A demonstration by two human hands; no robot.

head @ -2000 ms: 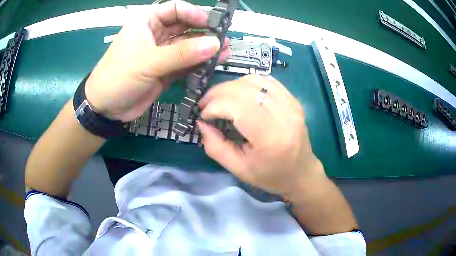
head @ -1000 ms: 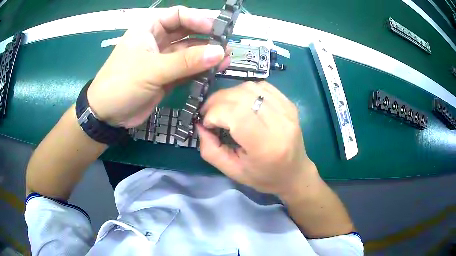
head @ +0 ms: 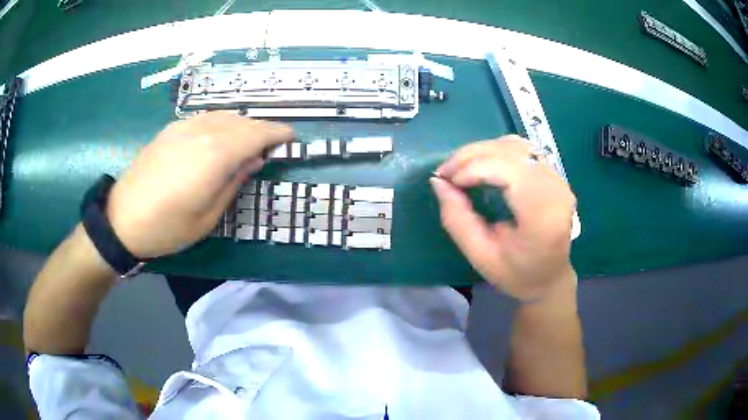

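Note:
My left hand [head: 193, 176], with a black watch, holds the left end of a grey jig bar [head: 348, 148] behind the grouped jigs. The bar lies roughly level, its scalloped side towards me. The grouped jigs [head: 328, 216] are several ribbed bars side by side near the bench's front edge; my left hand hides their left part. My right hand [head: 513, 209] is to the right of them, thumb and forefinger pinched together. A tiny pale spot shows at the fingertips, but I cannot tell whether they hold something.
A silver base fixture [head: 299, 86] with dark end fittings lies behind the jigs. A flat silver six-hole plate [head: 525, 102] slants at right, partly behind my right hand. Dark jig bars [head: 652, 156] lie farther right, another [head: 10, 135] at far left. White strips [head: 369, 34] cross the green mat.
The jig bar has come down from a steep raised hold to roughly level behind the grouped jigs. My left hand has moved left and down, and my right hand right, away from the bar.

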